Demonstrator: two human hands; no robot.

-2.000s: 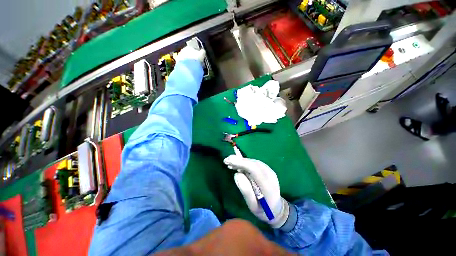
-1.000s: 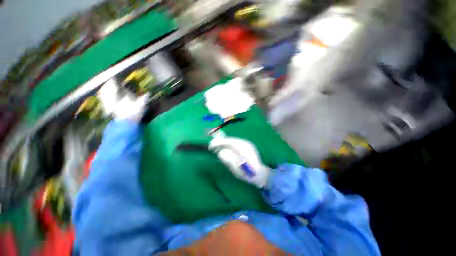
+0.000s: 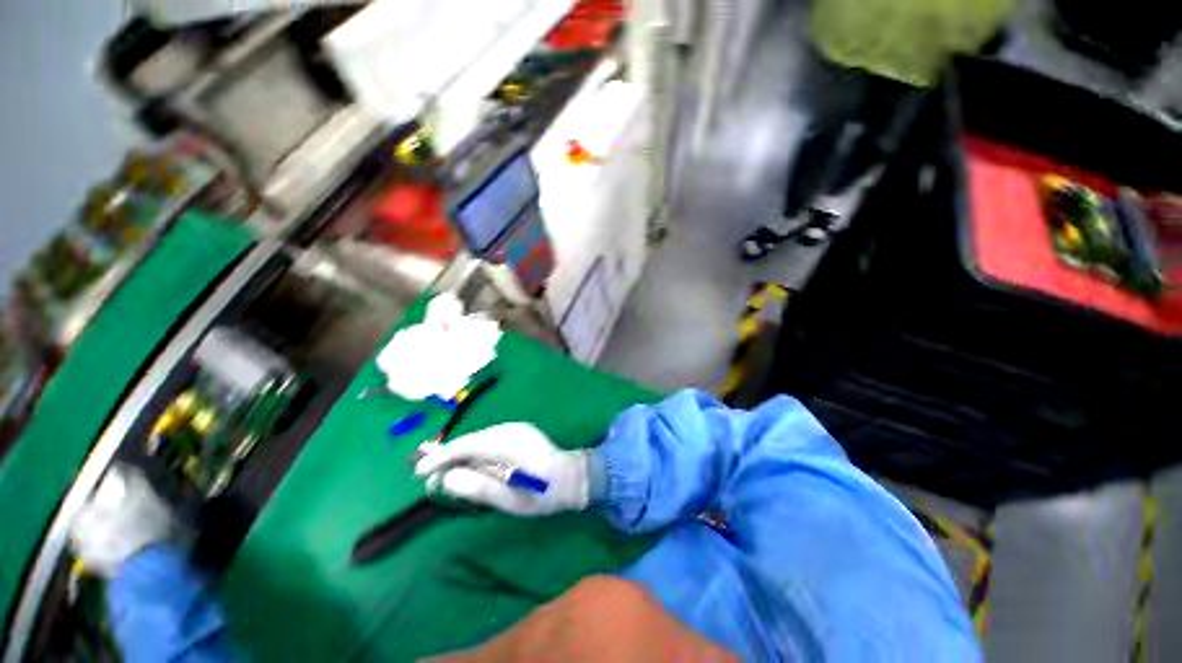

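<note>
My gloved right hand (image 3: 508, 469) is shut on the white marker pen (image 3: 525, 481), whose blue end shows by the palm, low over the green mat (image 3: 331, 518). My gloved left hand (image 3: 123, 521) is blurred at the far left, over the conveyor edge; I cannot tell if it holds anything. A circuit board with yellow parts and a silver block (image 3: 220, 417) lies on the conveyor just beyond it. The black brush (image 3: 399, 528) lies left of my right hand. Cutters (image 3: 469, 404) lie above that hand, partly hidden.
A crumpled white wipe (image 3: 441, 347) and a blue cap (image 3: 408, 425) lie on the mat's far part. A monitor (image 3: 497, 205) stands beyond. At the right, a black bin with red lining (image 3: 1005, 259) holds a board (image 3: 1095, 233). A person's shoes (image 3: 791, 233) show on the floor.
The view has swung right, bringing the black bin in. My left hand has moved back along the conveyor, away from the board beside it. My right hand still holds the marker.
</note>
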